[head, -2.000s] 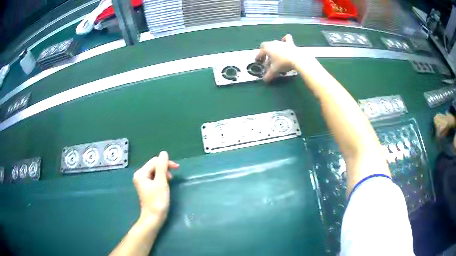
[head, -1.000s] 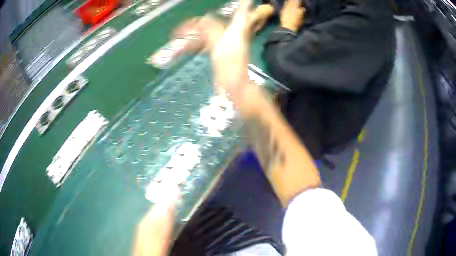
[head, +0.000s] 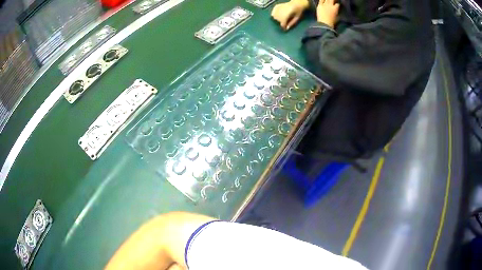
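A clear plastic parts tray with rows of round and crescent pockets lies on the green bench in front of me. Glare covers its middle, and thin crescents show along its near edge. Beside it lies a silver three-hole plate. Another plate with three dark openings lies farther off on the pale strip side. My right forearm, in a white sleeve with blue trim, crosses the bottom edge; its hand is cut off below the picture. My left hand is not in view.
More silver plates lie at the lower left and beyond the tray. A person in a dark top stands at the right, hands at the bench. A blue stool is below. Grey stacks stand at the far left.
The view has swung right since the oldest frame. Both hands, over the plates and tray before, have dropped out of the picture. The right forearm has moved to the bottom edge.
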